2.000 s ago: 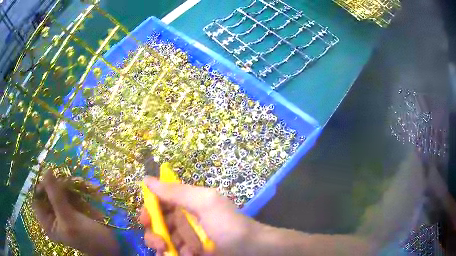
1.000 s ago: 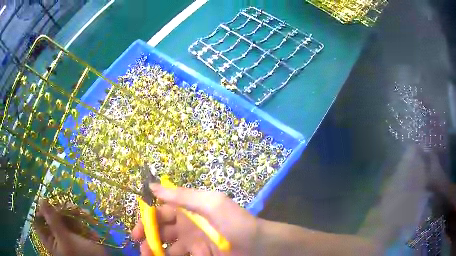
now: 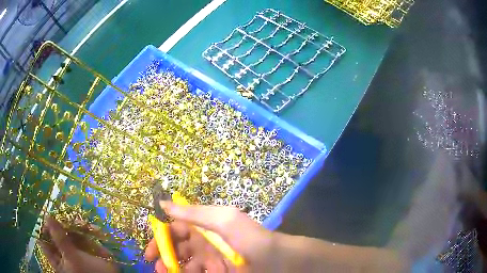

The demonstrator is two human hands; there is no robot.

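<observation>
My right hand (image 3: pixel 200 234) holds side cutters with yellow-orange handles (image 3: pixel 164 242). Their short dark jaws (image 3: pixel 159 198) are over the near part of the blue bin (image 3: pixel 296 137). The bin is full of small gold and silver parts (image 3: pixel 181 133). My left hand (image 3: pixel 72 248), at the lower left and partly cut off by the bottom edge, holds a gold sprue frame (image 3: pixel 80 104). The frame is tilted over the bin's left side, with small gold parts on its left portion and bare bars on its right. The grip of my left fingers is partly blurred.
A silver sprue frame (image 3: pixel 277 53) lies flat on the green table (image 3: pixel 347 90) beyond the bin. A gold frame pile (image 3: pixel 376 11) is at the far table edge. More gold pieces are under my left hand. Blurred silvery contents (image 3: pixel 446 125) show low at the right.
Since two seconds ago the bin, silver frame and far pile have shifted slightly left in view. The held gold frame's corner has come into view. The cutters' handles have spread wider.
</observation>
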